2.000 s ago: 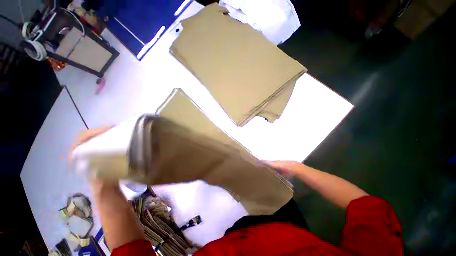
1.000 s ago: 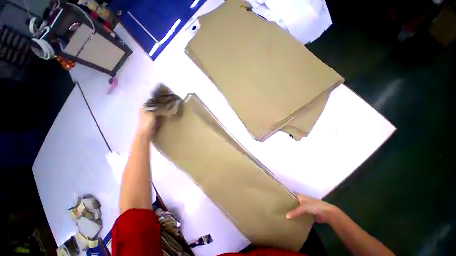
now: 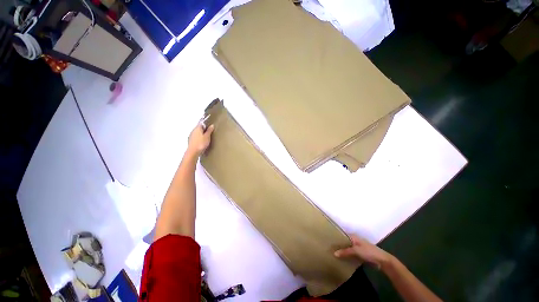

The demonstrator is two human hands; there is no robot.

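A stack of narrow khaki cut panels (image 3: 266, 197) lies slantwise on the white table in front of me. My left hand (image 3: 202, 137) grips its far end, where the edges curl up a little. My right hand (image 3: 361, 250) is at the near end, thumb on top and the other fingers hidden at the edge. A stack of large khaki cut panels (image 3: 313, 82) lies beside it to the right, with a lower piece sticking out at its near edge.
The white table (image 3: 425, 162) ends at the right above dark green floor. A blue template (image 3: 171, 23), a desktop rack (image 3: 94, 44) and a pink item (image 3: 115, 89) are at the far left. White pieces (image 3: 360, 20) lie beyond the large stack. Grey-beige pieces (image 3: 88, 259) lie at lower left.
The folded-back far end of the narrow stack has come down flat. My left hand has moved with it, away from me and to the right. My right hand has stayed at the near end.
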